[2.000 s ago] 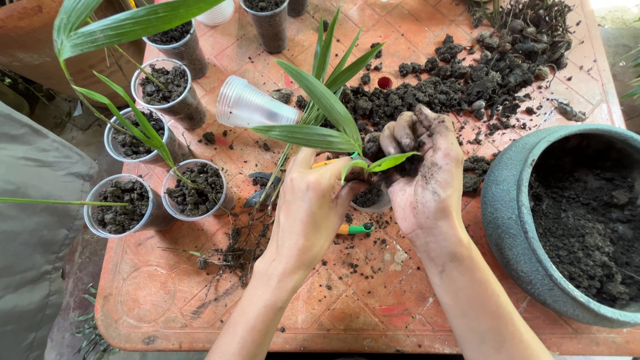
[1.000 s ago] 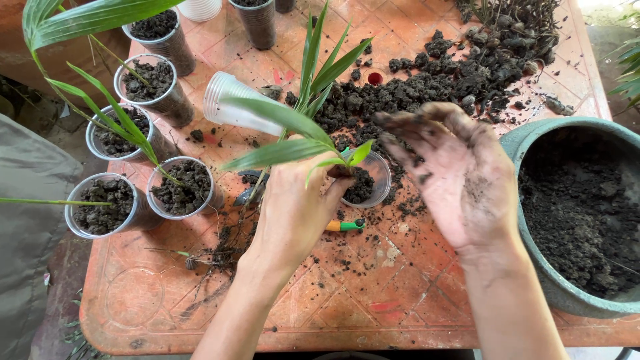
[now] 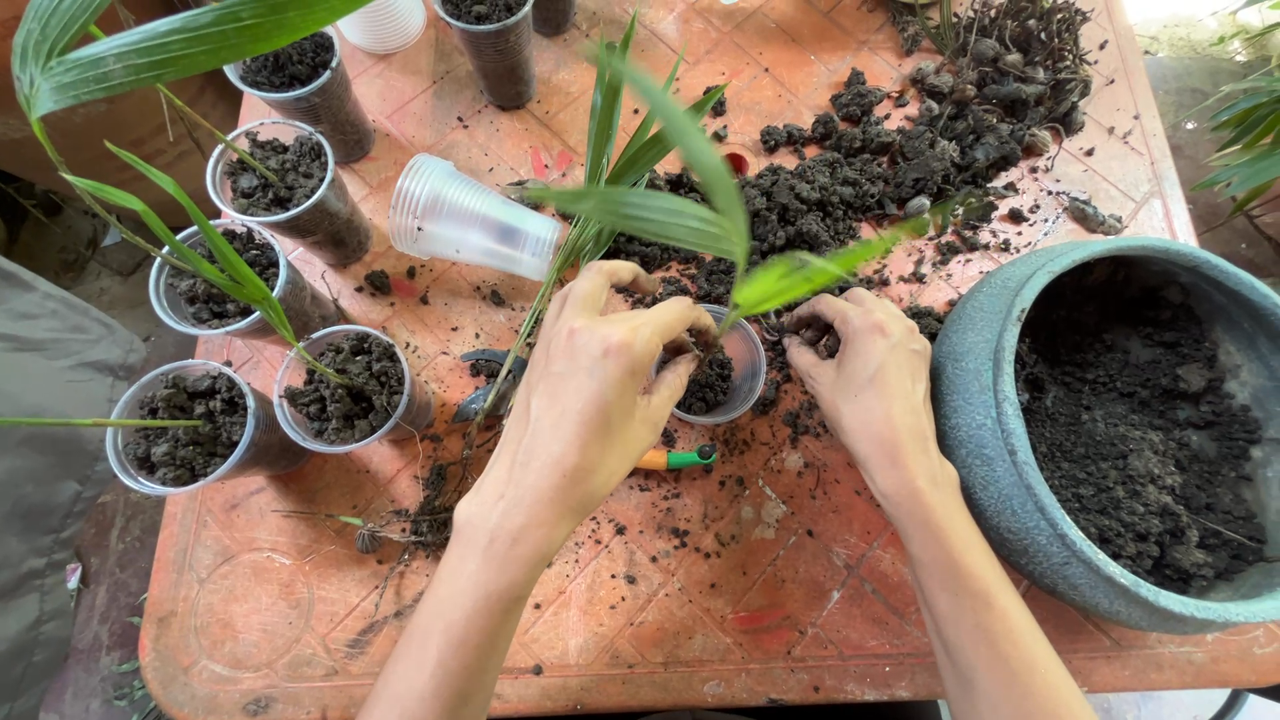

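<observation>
My left hand (image 3: 610, 350) pinches the base of a palm seedling (image 3: 735, 270) between thumb and fingers, at the mouth of a clear plastic cup (image 3: 745, 365) that holds some dark soil (image 3: 706, 385). The seedling's leaves spread above both hands. Just right of the cup, my right hand (image 3: 850, 345) has its fingers curled on a bit of soil beside the loose heap (image 3: 800, 205). Under my left hand pass the stems of other palm seedlings (image 3: 610, 150). Pruning shears (image 3: 680, 459) with an orange and green handle lie partly hidden below the left hand.
Several soil-filled plastic cups (image 3: 345, 390) stand at the left, some with seedlings. A stack of clear cups (image 3: 470, 215) lies on its side on the orange table (image 3: 700, 640). At the right is a round grey-blue pot (image 3: 970, 400) with soil; a root clump (image 3: 1010, 80) lies behind.
My right hand, raised with its palm open a second ago, is now lower, palm down, with its fingers at the soil by the cup. The seedling in my left hand now stands more upright.
</observation>
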